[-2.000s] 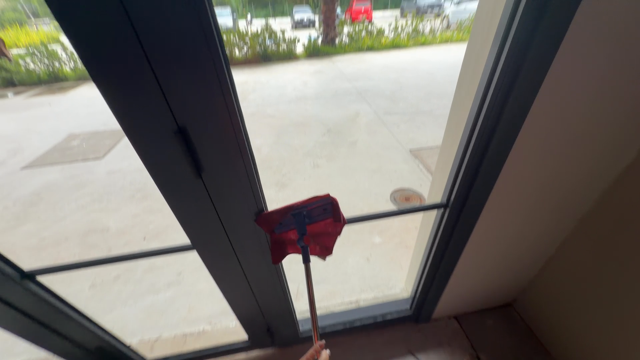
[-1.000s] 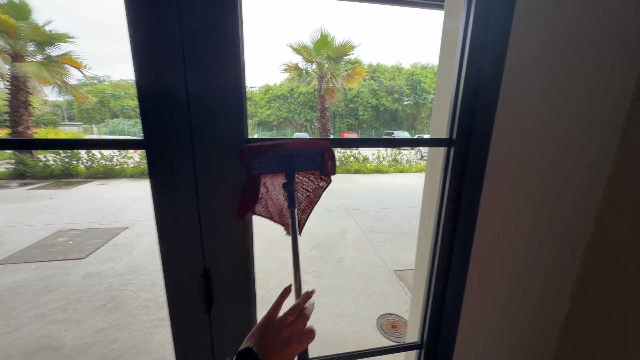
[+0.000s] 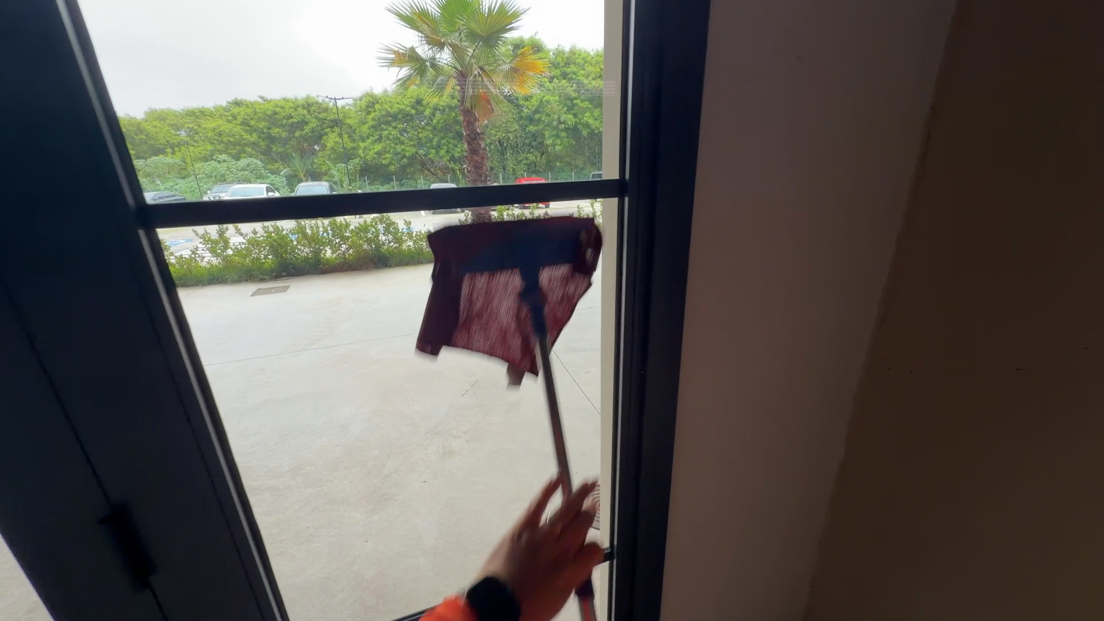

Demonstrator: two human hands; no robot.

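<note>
A dark red cloth hangs over the flat blue head of a long-handled cleaning tool, in front of the glass just under a dark crossbar. Its metal pole slants down to my left hand, at the bottom middle. The fingers lie loosely around the pole, partly stretched and blurred; their far side is hidden. A black band is on the wrist, below it an orange sleeve. More of the pole shows below the hand. My right hand is out of view.
Dark frame members border the glass pane, with a crossbar above the cloth. A hinge-like piece sits on the left frame. A plain wall stands at right. Outside are pavement, shrubs, a palm and parked cars.
The cloth-covered head has moved right across the pane, away from the left frame member, and my left hand has moved right with the pole. The view has tilted up since the earliest frame.
</note>
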